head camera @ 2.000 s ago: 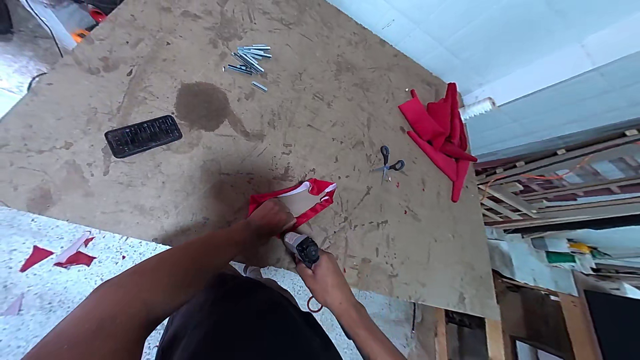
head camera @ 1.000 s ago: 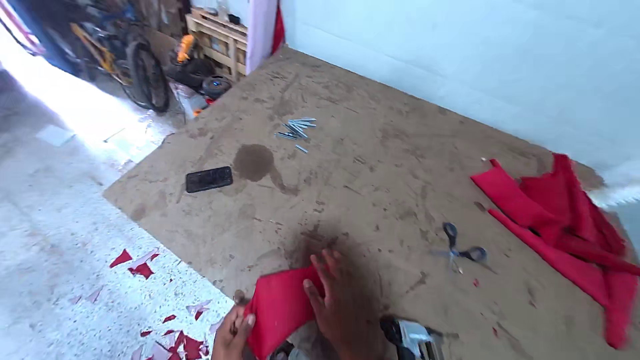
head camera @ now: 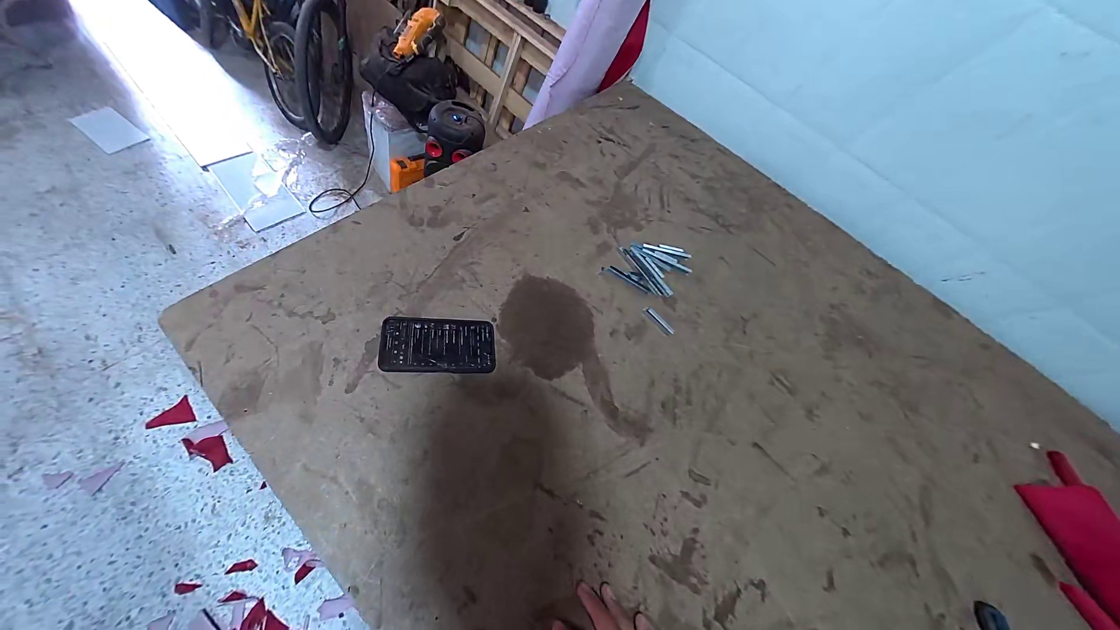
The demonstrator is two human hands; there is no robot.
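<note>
At the bottom edge of the head view, the fingertips of one hand, likely my right hand, show over the brown board tabletop; whether they hold anything is hidden. My left hand cannot be made out. Up and left of the fingers lies a black smartphone with its screen lit. Several staple strips form a loose pile beyond, one short strip apart from them. Red fabric lies at the right edge. Part of a scissors handle shows at the lower right.
Red and white scraps litter the speckled floor left of the tabletop. Past its far left edge are a bicycle, a black and orange tool, a cable and a wooden pallet. A pale wall borders the right side.
The view has swung left and up. The red piece that both hands held one second ago, and the tool beside it, are out of view; only fingertips of one hand show.
</note>
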